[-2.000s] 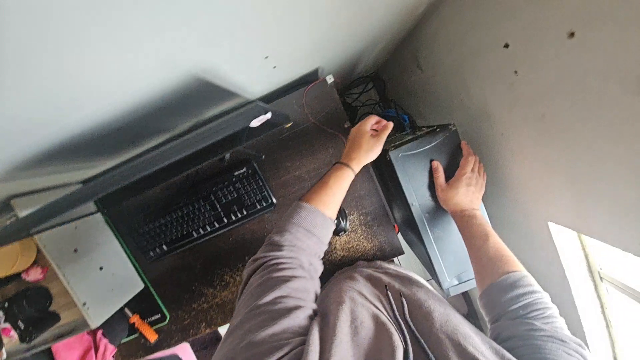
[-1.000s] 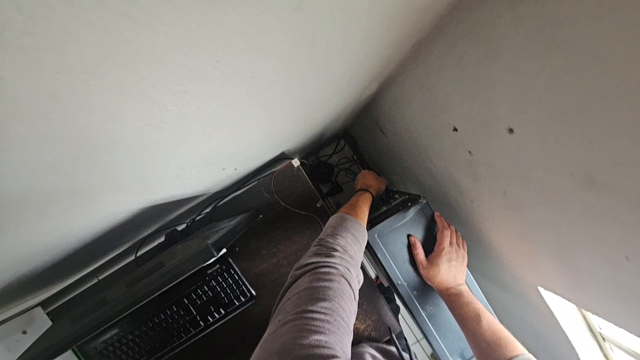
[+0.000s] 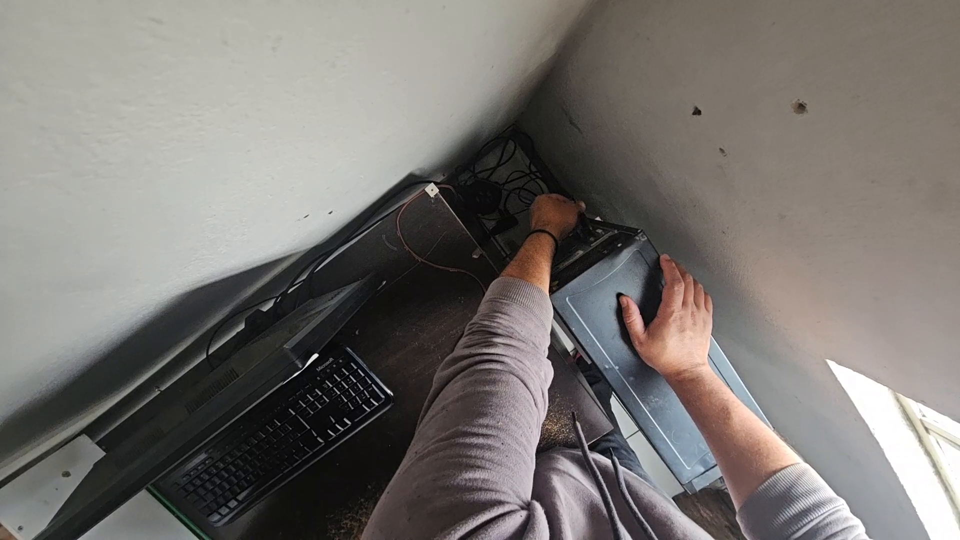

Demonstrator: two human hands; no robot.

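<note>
A dark grey computer tower case [image 3: 622,360] stands beside the desk, close to the right wall. My right hand [image 3: 675,322] lies with spread fingers on its top panel. My left hand [image 3: 556,216], with a black band at the wrist, reaches to the back end of the case, where the ports and plugs are. Its fingers are curled and partly hidden, so what they hold cannot be told. Tangled black cables [image 3: 517,180] lie just beyond it in the corner.
On the dark desk [image 3: 420,315] are a black keyboard [image 3: 285,435] and a monitor [image 3: 225,405] seen from above. A thin reddish wire [image 3: 412,251] crosses the desk's back part. Walls meet behind the cables. A window [image 3: 907,442] is at lower right.
My left hand has moved from above the near edge of the cables down to the back end of the case. My right hand stays on the case. The view has shifted toward the corner.
</note>
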